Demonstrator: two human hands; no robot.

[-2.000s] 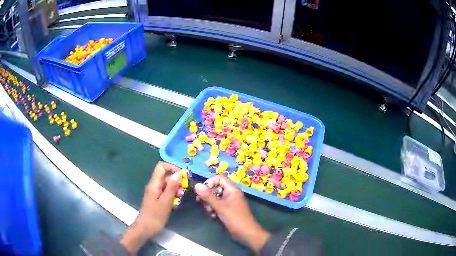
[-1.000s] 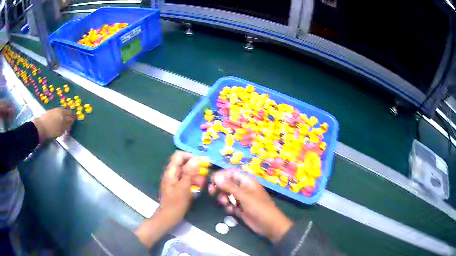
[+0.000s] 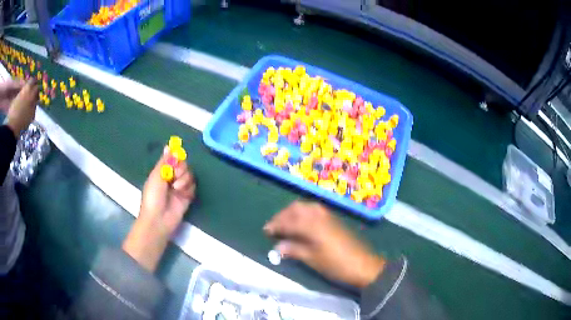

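My left hand (image 3: 164,194) holds several small toy figures (image 3: 177,150), yellow with some pink, upright at its fingertips, left of the light blue tray. My right hand (image 3: 316,237) is blurred, palm down, in front of the tray. A small round whitish piece (image 3: 274,256) shows just under its thumb; whether the fingers grip it I cannot tell. The light blue tray (image 3: 216,134) is heaped with yellow and pink figures (image 3: 338,119), with bare floor at its left front. A clear container (image 3: 200,281) of whitish round pieces (image 3: 250,306) stands at the bottom edge, cut off.
A darker blue crate (image 3: 94,47) with figures stands at upper left. A row of figures (image 3: 81,100) runs along the belt at left, beside another person's hands (image 3: 22,103) and a container of silvery parts (image 3: 30,150). A clear plastic box (image 3: 529,184) lies at right.
The view has tipped down, showing more of the clear container. My hands have moved apart, the left one away from the tray. The neighbour's hands have come into view at left.
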